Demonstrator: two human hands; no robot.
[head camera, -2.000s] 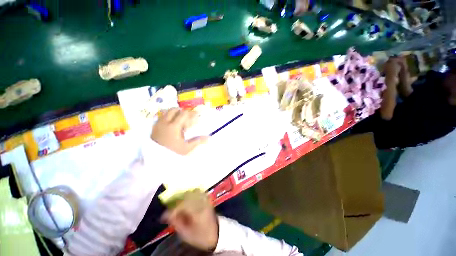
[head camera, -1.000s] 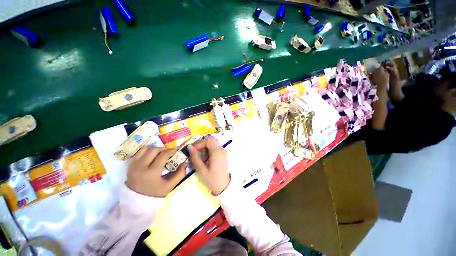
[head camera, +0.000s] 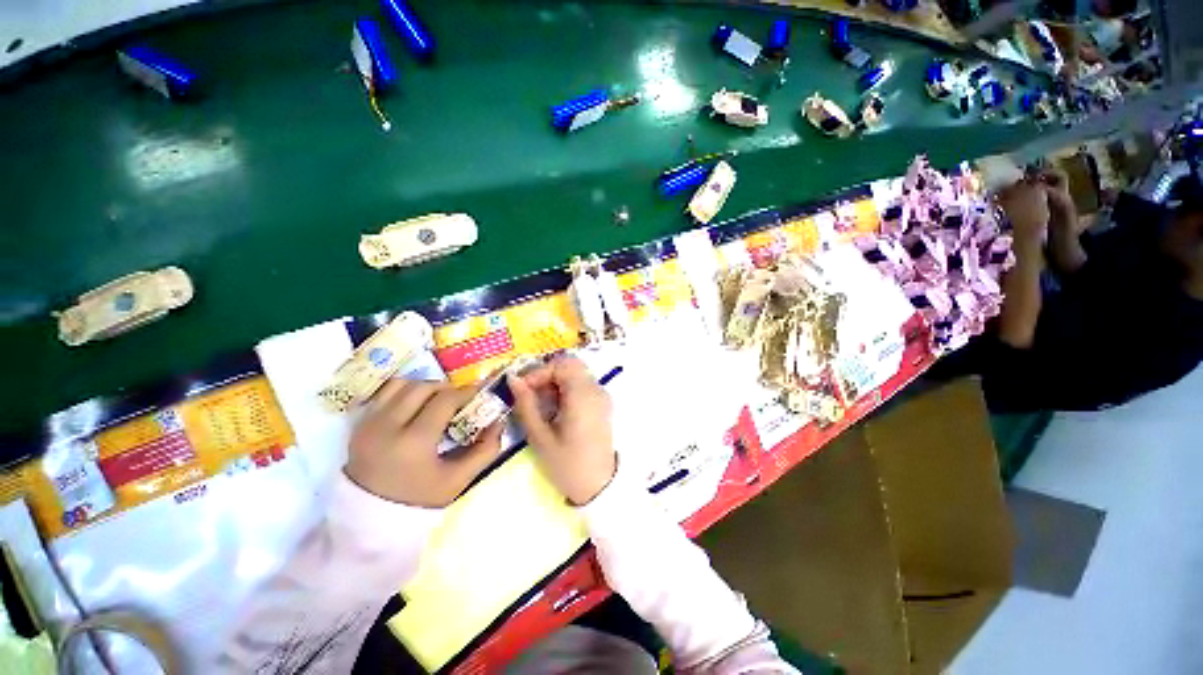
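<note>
My left hand (head camera: 412, 446) holds a beige module (head camera: 478, 414) by its near end, low over the white ledge. My right hand (head camera: 567, 425) has thumb and forefinger pinched at the module's far end; whether a small pad is between the fingertips is too small to tell. A yellow release sheet (head camera: 495, 560) lies under my wrists at the ledge's front edge. Another beige module (head camera: 379, 361) lies just beyond my left hand. Thin black strips (head camera: 669, 480) lie on the white surface right of my right hand.
A beige module pile (head camera: 781, 330) and a pink heap (head camera: 939, 251) lie to the right. The green belt (head camera: 264, 172) carries beige modules and blue cells. An open carton (head camera: 858, 528) stands below. Another person's hands (head camera: 1040, 205) are at far right.
Since two seconds ago, my right hand has come up from the front edge to the module, and the yellow sheet now lies flat. Over the last second, the hands have barely moved.
</note>
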